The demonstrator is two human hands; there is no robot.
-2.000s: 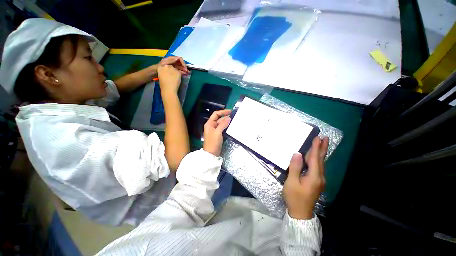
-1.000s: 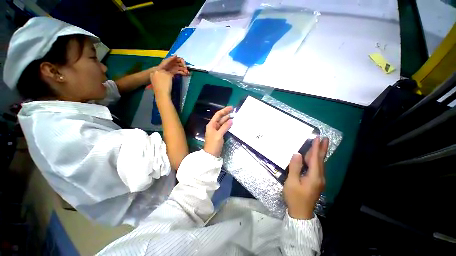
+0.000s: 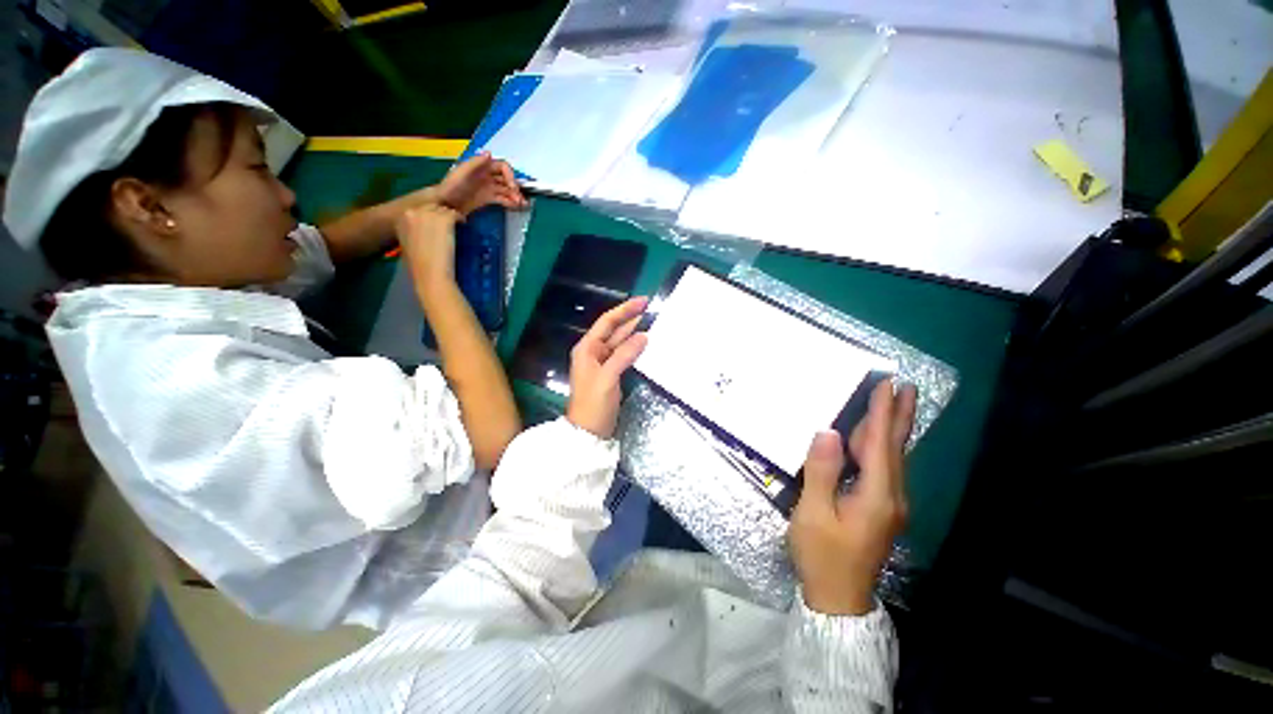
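A tablet (image 3: 761,366) with a black border and a glowing white screen with a tiny mark is held between my two hands over a silvery bubble wrap pad (image 3: 712,509). Inner parts show along its lower edge, with a small yellowish strip near the lower right corner. My left hand (image 3: 606,366) holds the tablet's left end by the fingers. My right hand (image 3: 854,495) holds the right end, thumb on the front border and fingers at the far edge. The undersides of the tablet are hidden.
A black unlit tablet (image 3: 579,307) lies on the green mat left of my work. A co-worker (image 3: 210,405) sits at left, hands over a dark blue unit (image 3: 483,268). Behind lie white sheets (image 3: 921,154), blue film (image 3: 729,109) and a yellow tag (image 3: 1072,169). Dark equipment (image 3: 1117,419) stands at right.
The co-worker's nearer hand has moved left and towards the wearer, showing more of the blue unit. My hands and the lit tablet have hardly moved.
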